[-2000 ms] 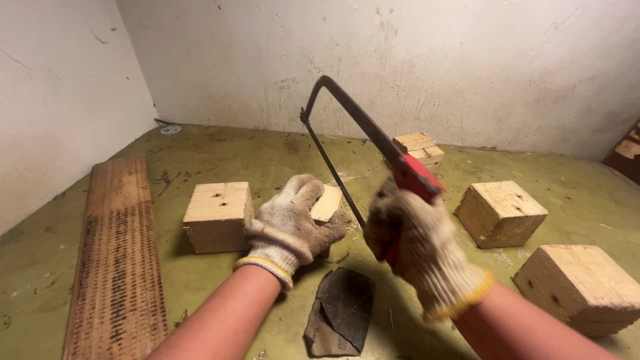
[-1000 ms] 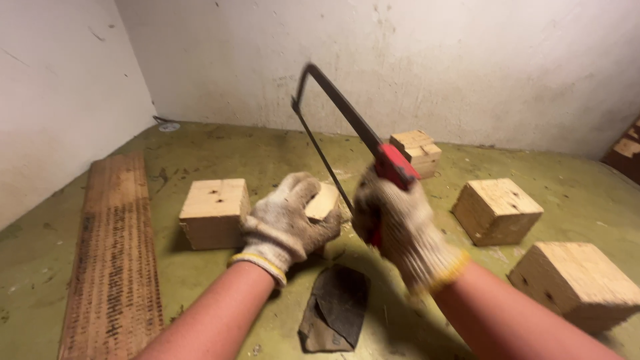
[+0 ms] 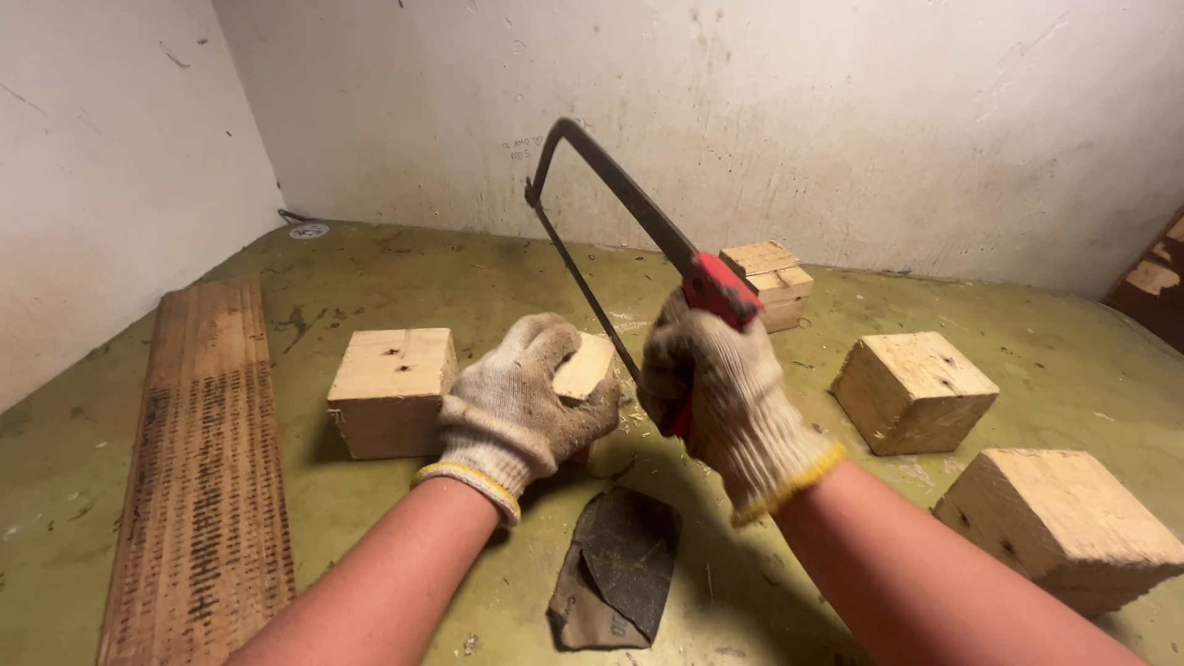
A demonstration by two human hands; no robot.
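Observation:
My gloved left hand grips a pale wooden block and holds it on the green floor; the fingers hide much of it. The red handle of a hacksaw is in my gloved right hand. Its dark frame slants up to the left, and the thin blade runs down close to the block's right side. Whether the blade touches the wood I cannot tell. Sawdust lies beside the block. A larger wooden block stands just left of my left hand. Folded dark sandpaper lies below, between my forearms.
A long wooden plank bearing dark marks lies at the left. Two wooden blocks stand at the right, the nearer beside my right forearm. Stacked wood pieces sit behind the saw. A floor drain cover is near the wall corner.
The hacksaw in my right hand has shifted slightly between frames, still slanting up to the left. My left hand stays on the same block.

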